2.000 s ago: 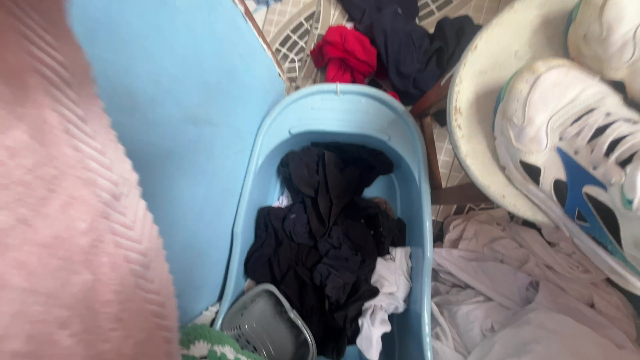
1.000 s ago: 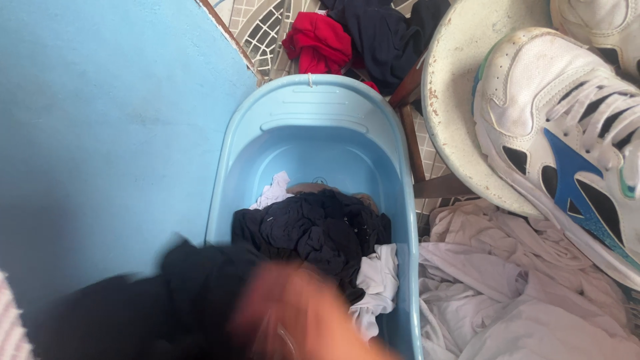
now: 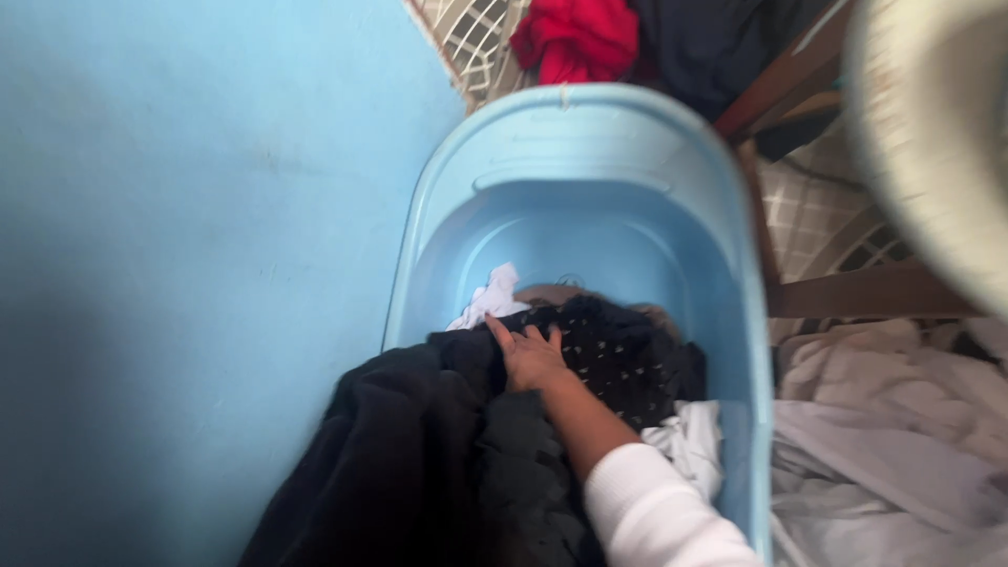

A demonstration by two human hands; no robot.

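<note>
My right hand (image 3: 531, 358), in a white sleeve, reaches into a light blue plastic tub (image 3: 756, 370). Its fingers are spread over dark cloth, touching a black garment with small white marks (image 3: 614, 354). A large bundle of dark clothes (image 3: 394, 457) fills the lower middle of the view, left of my forearm and partly over the tub's left rim. Inside the tub, a small pale cloth (image 3: 494, 298) lies just beyond my fingertips, and a white cloth (image 3: 693, 445) lies right of my wrist. My left hand is out of view; the bundle may hide it.
A blue panel (image 3: 220, 189) stands along the tub's left side. Red cloth (image 3: 579, 39) and dark cloth (image 3: 701, 47) lie beyond the tub. At right are a pale round basin (image 3: 906, 142), a wooden bar (image 3: 874, 291) and a pile of whitish clothes (image 3: 890, 441) on the patterned floor.
A hand that was a blur near the tub's lower edge now rests on the dark cloth inside. The dark bundle has moved right, over the tub. The view has come closer.
</note>
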